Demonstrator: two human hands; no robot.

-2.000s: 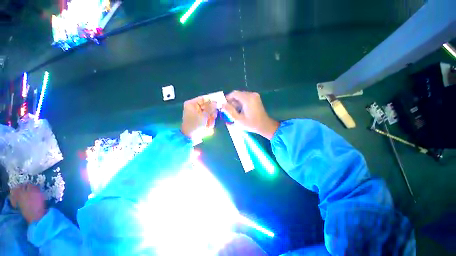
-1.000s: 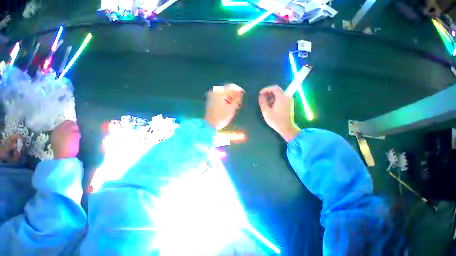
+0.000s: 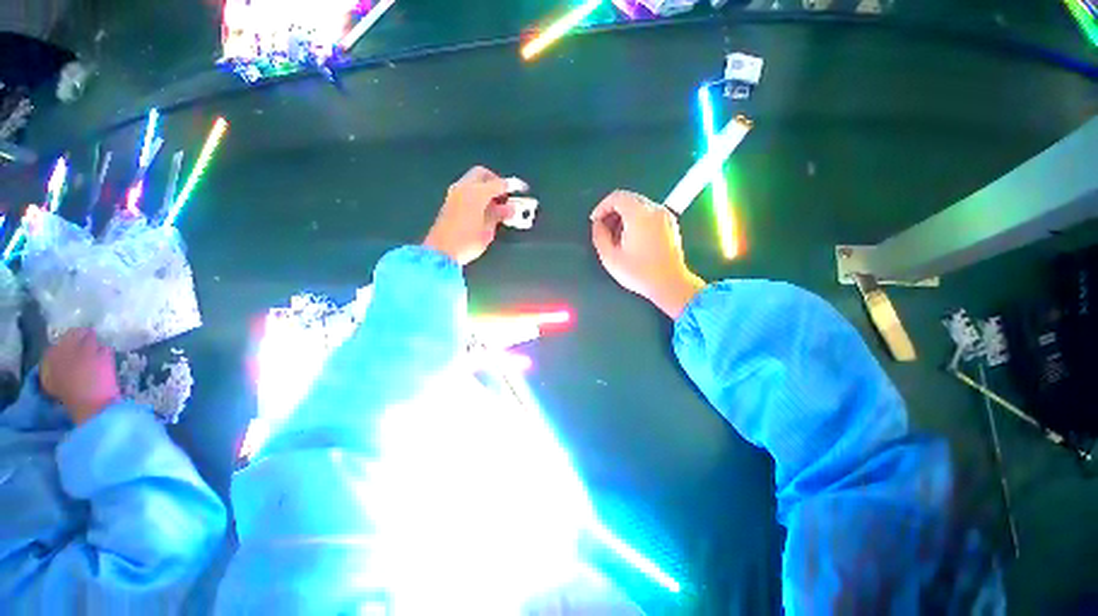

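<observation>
My left hand (image 3: 464,219) is above the dark green surface, near the middle. Its thumb and finger pinch a white square housing (image 3: 520,214) with a dark round hole. My right hand (image 3: 638,244) is a short way to the right, fingers curled; nothing shows in it, but its inside is hidden. Beyond it lie a lit LED strip (image 3: 718,175), blue to orange, and a flat white strip (image 3: 708,169) crossing it. A small white module (image 3: 743,70) is at their far end. The flat strip's near end meets the right hand's edge.
Glaring lit pile (image 3: 458,505) at my lap and left forearm; small white parts (image 3: 307,315) beside it. Slanting metal support (image 3: 999,205) and tan-handled tool (image 3: 887,319) at right. A neighbour's hand (image 3: 80,371) by a plastic bag (image 3: 120,283) at left.
My hands have parted from around the white piece. The LED strip and flat strip have gone from below my right hand to beyond it. The view has shifted.
</observation>
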